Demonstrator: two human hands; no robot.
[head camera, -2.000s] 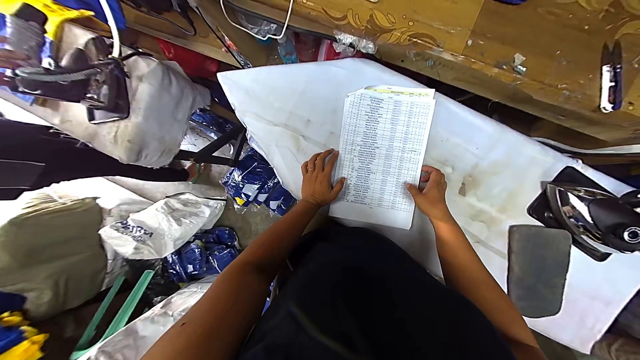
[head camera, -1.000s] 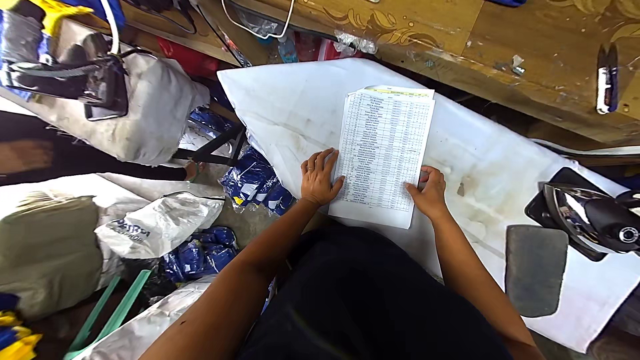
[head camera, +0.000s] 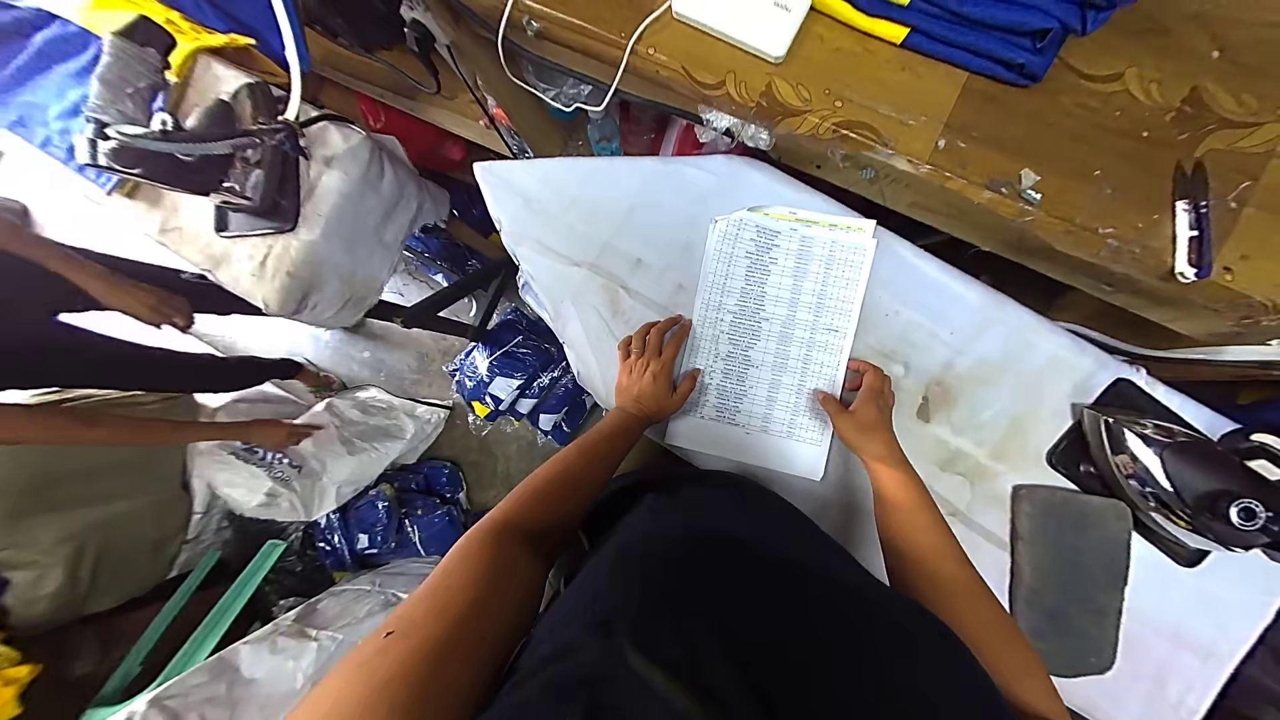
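Note:
Several stacked paper sheets (head camera: 780, 330) with a printed table lie on a white cloth-covered ironing board (head camera: 980, 400). My left hand (head camera: 655, 370) rests at their left edge, fingers a little apart, a ring on one finger. At the lower right edge, my right hand (head camera: 862, 408) has its thumb on the paper and the other fingers curled beside it; whether they pinch the sheets is hard to tell. To the right, a black steam iron (head camera: 1180, 470) sits on a dark rest, beside a grey flat pad (head camera: 1070, 580).
A wooden table (head camera: 1000, 150) runs along the top, bearing folded blue garments (head camera: 980, 30) and thread snips (head camera: 1192, 220). At left, another iron (head camera: 200, 160) stands on a padded surface. A co-worker's hands (head camera: 280, 433) are over a white sack (head camera: 330, 460), near plastic-wrapped blue garments (head camera: 520, 375).
The co-worker's arms now reach in at the left, one hand over the white sack, where no hand was before. My two hands and the sheets have stayed in place.

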